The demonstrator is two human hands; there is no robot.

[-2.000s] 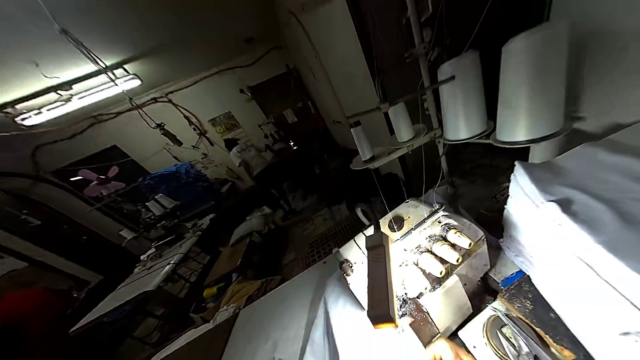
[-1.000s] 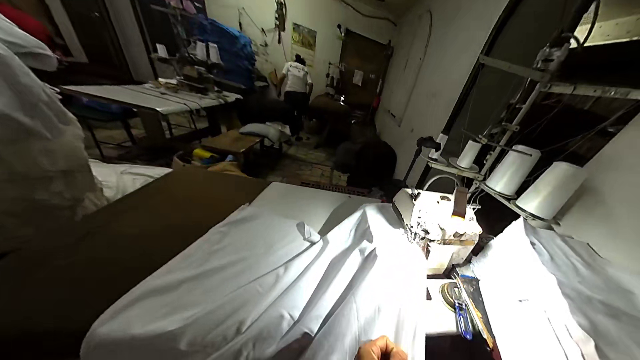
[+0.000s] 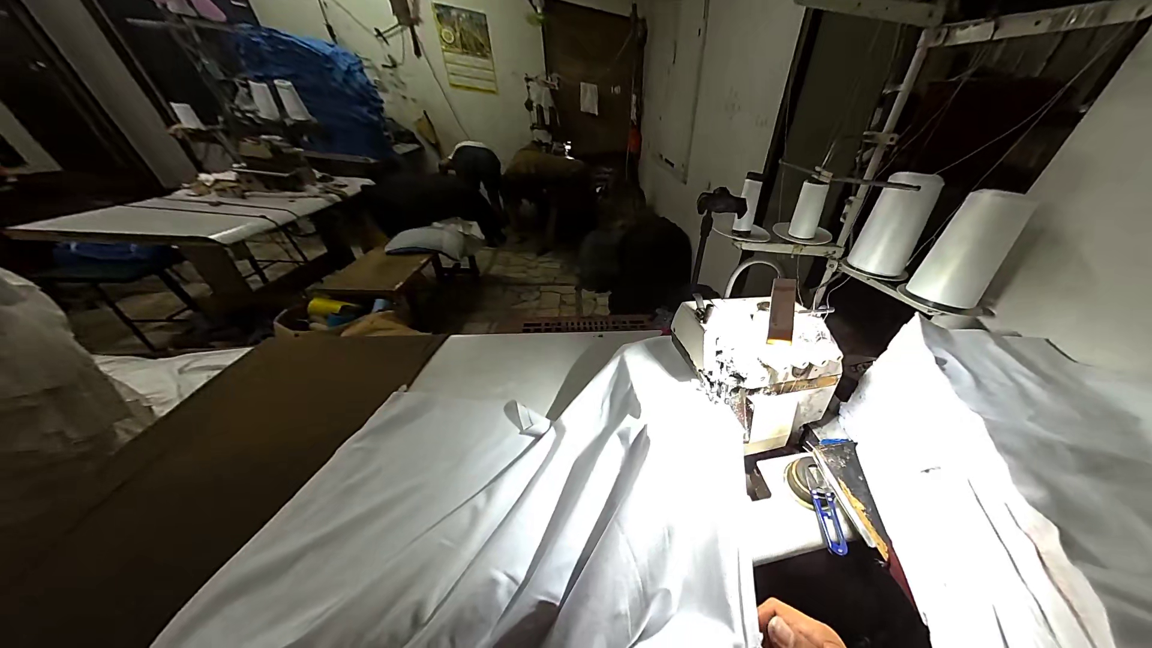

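Observation:
White cloth (image 3: 504, 504) spreads over the table and runs up to an overlock sewing machine (image 3: 765, 360), whose work area is brightly lit. At the bottom edge, my right hand (image 3: 796, 625) pinches the right edge of this cloth; only its fingers and thumb show. My left hand is not in view; a dark shape lies in the cloth's folds at the bottom. Blue-handled thread snips (image 3: 830, 522) rest beside a round tape roll (image 3: 799, 477), right of the cloth and below the machine. Another pile of white cloth (image 3: 972, 477) lies at the right.
Large white thread cones (image 3: 967, 252) stand on a rack behind the machine. A brown board edge (image 3: 216, 441) runs along the left. Beyond are a wooden bench (image 3: 373, 274), another sewing table (image 3: 135, 223) and a person bending over (image 3: 477, 166) at the back.
The view has swung strongly from its tilted position, bringing the spread cloth into sight. The person at the back stood upright one second ago and is now bent over.

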